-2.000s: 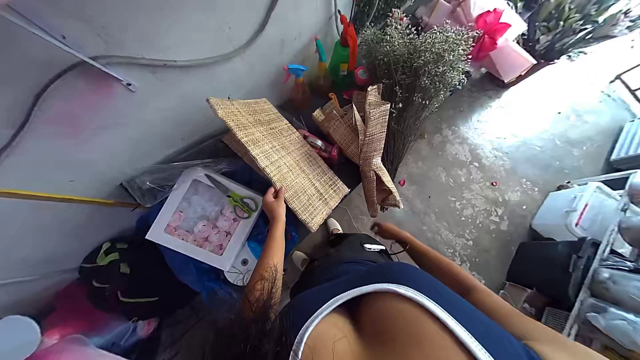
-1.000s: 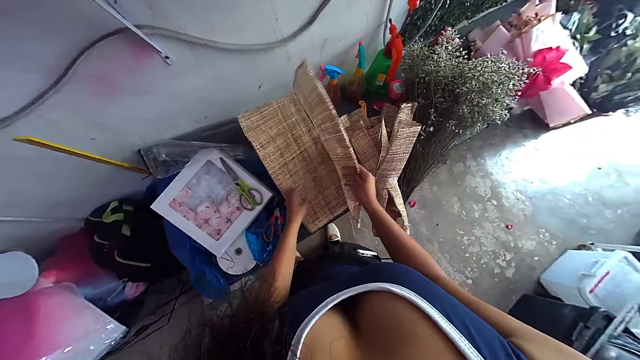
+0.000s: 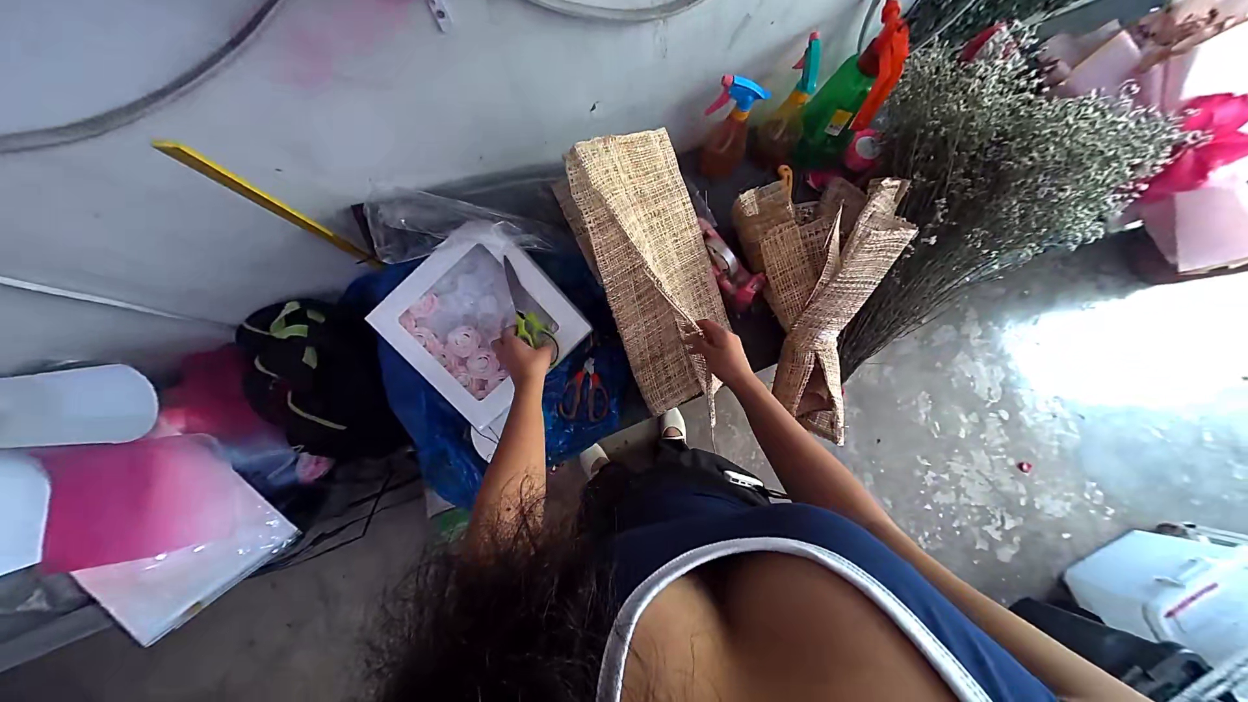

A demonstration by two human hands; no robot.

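Observation:
My right hand [image 3: 720, 351] holds the lower right edge of a woven tan burlap sheet [image 3: 639, 253], which is folded over lengthwise. My left hand [image 3: 524, 356] is at the green handles of a pair of scissors [image 3: 533, 330], fingers around them; the blades point up across a white box [image 3: 390, 317] with a clear window. Pale pink roses [image 3: 463, 341] show inside the box. Red-and-black handled cutters [image 3: 585, 392] rest on blue plastic just right of the box. Another piece of burlap [image 3: 819, 302], twisted and folded, lies to the right of my right hand.
Spray bottles [image 3: 726, 136] and a green bottle [image 3: 837, 112] stand by the wall. A big bunch of small dried flowers [image 3: 1014, 156] lies at right. A yellow strip [image 3: 263, 200] leans at left, near a black bag [image 3: 312, 380]. White bins [image 3: 1150, 585] sit lower right.
My left hand has moved left from the burlap to the scissors on the box. The burlap sheet, spread open before, is now folded over, with my right hand still on it.

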